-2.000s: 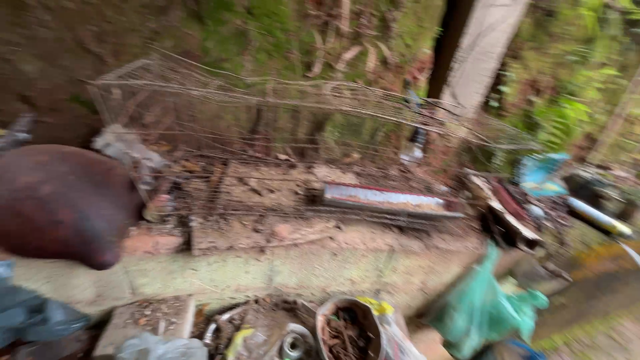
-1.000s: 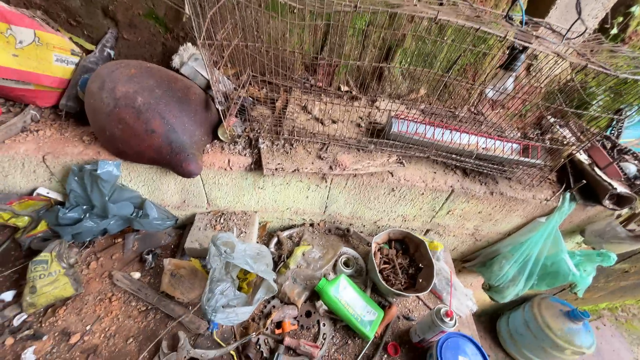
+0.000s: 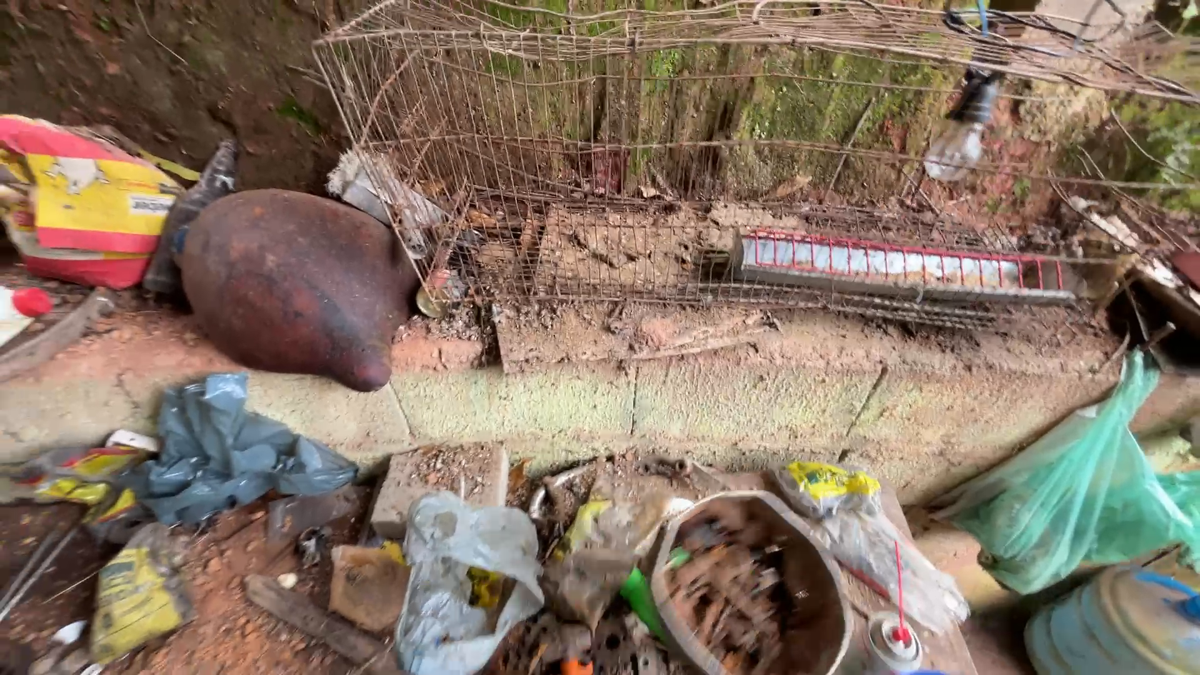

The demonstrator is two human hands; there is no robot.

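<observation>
Neither of my hands shows in the head view. A round container of rusty metal bits (image 3: 731, 600) stands at the lower middle, its rim near a clear plastic bag with a yellow print (image 3: 881, 544). Left of it lies a crumpled translucent plastic bag (image 3: 464, 572). A spray can with a thin red straw (image 3: 893, 642) is at the lower right, cut by the frame edge. Part of a green plastic bottle (image 3: 641, 600) shows behind the container. A wire cage (image 3: 609, 141) holding a metal trough with a red grid (image 3: 900, 262) rests on the ledge above.
A low block wall (image 3: 525, 412) crosses the view. On top sit a large brown rusty rounded vessel (image 3: 291, 281) and a red and yellow sack (image 3: 94, 206). A light bulb (image 3: 956, 150) hangs at upper right. A green plastic bag (image 3: 1078, 497) and a blue jug (image 3: 1116, 623) are at right.
The view has shifted closer to the wall and cage. The round container now covers most of the green bottle, which lay in plain sight left of it a second ago.
</observation>
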